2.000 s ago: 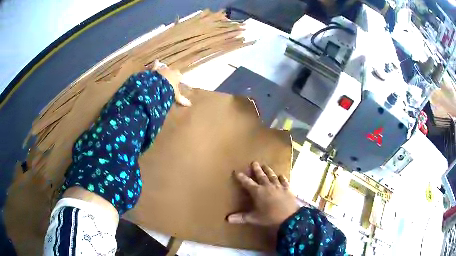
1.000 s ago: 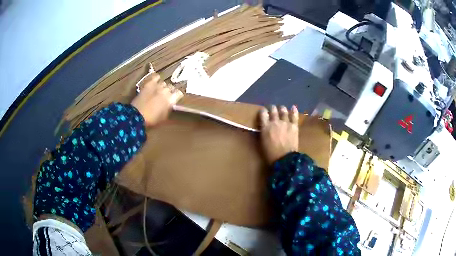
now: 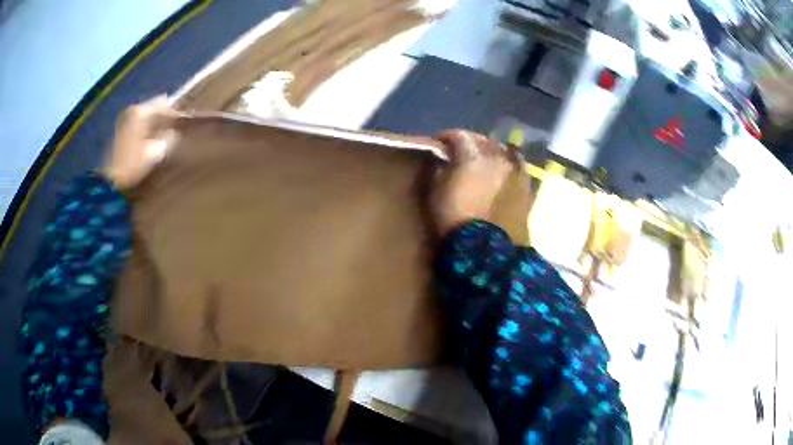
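A brown bag panel (image 3: 287, 243) is held between my two hands, with a thin white line along its folded far edge. My left hand (image 3: 143, 143) grips its far left corner. My right hand (image 3: 469, 174) grips the far edge near its right end. The image is blurred, and some fingertips are hidden. A narrow brown handle strap (image 3: 342, 404) hangs below the panel's near edge.
The grey sewing machine head (image 3: 665, 130) stands at the right, with the brass clamp frame (image 3: 678, 261) below it. A dark mat (image 3: 443, 100) lies behind the panel. The strap pile (image 3: 348, 35) and a white scrap (image 3: 268, 91) lie at the back left.
My right hand has moved from lying flat on the panel to gripping its far edge. My left hand has moved left and holds the corner. The folded edge with the white line now faces up.
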